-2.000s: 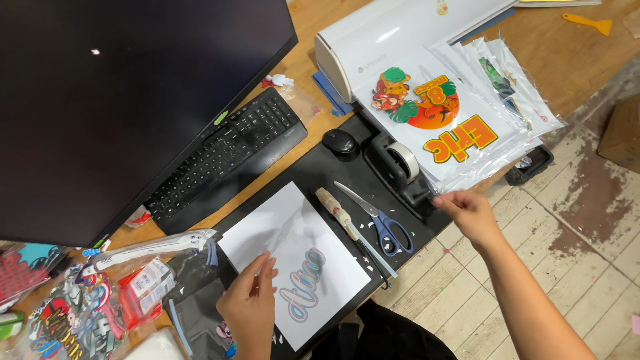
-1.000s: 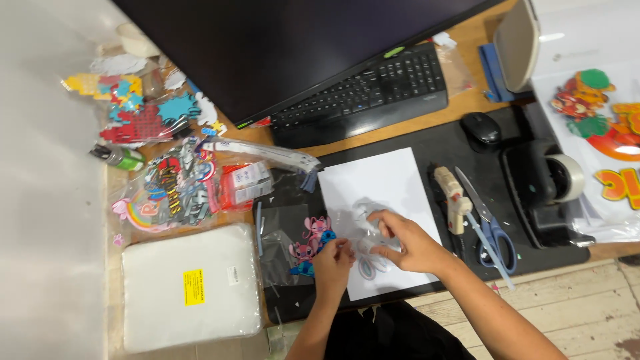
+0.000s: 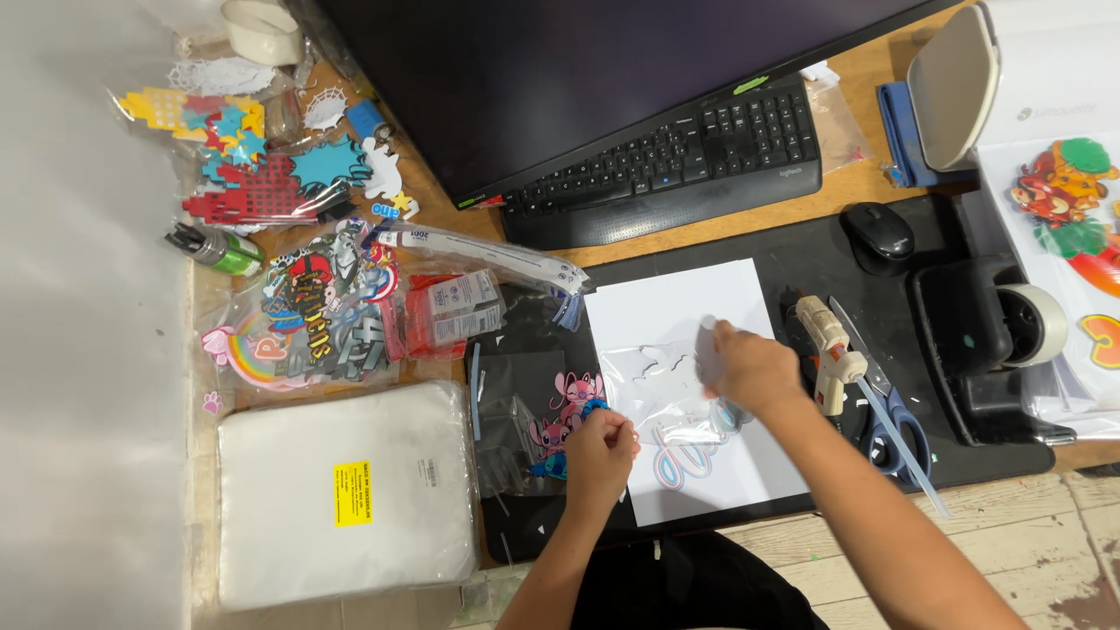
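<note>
A white paper sheet (image 3: 678, 302) lies on the black desk mat, with cut lettering (image 3: 687, 468) in pink, blue and grey on its lower part. Over the sheet is a clear plastic bag (image 3: 661, 402) with small dark-edged pieces inside. My right hand (image 3: 752, 367) is at the bag's right side; whether its fingers grip the film is unclear. Near the bag's lower left edge, my left hand (image 3: 604, 451) has thumb and fingertips together, and what they pinch cannot be made out. Beside it, partly covered, are pink and blue character cutouts (image 3: 551, 435) on clear film.
Right of the sheet lie a glue gun (image 3: 822, 350), blue-handled scissors (image 3: 892, 429), a mouse (image 3: 878, 234) and a tape dispenser (image 3: 962, 324). A keyboard (image 3: 665, 166) and monitor (image 3: 595, 70) stand behind. At left are bagged cutouts (image 3: 324, 306) and a plastic-wrapped white stack (image 3: 280, 499).
My right hand, off to the right beside the tape dispenser two seconds ago, is now over the paper sheet. The view has swung left, bringing in the wrapped stack.
</note>
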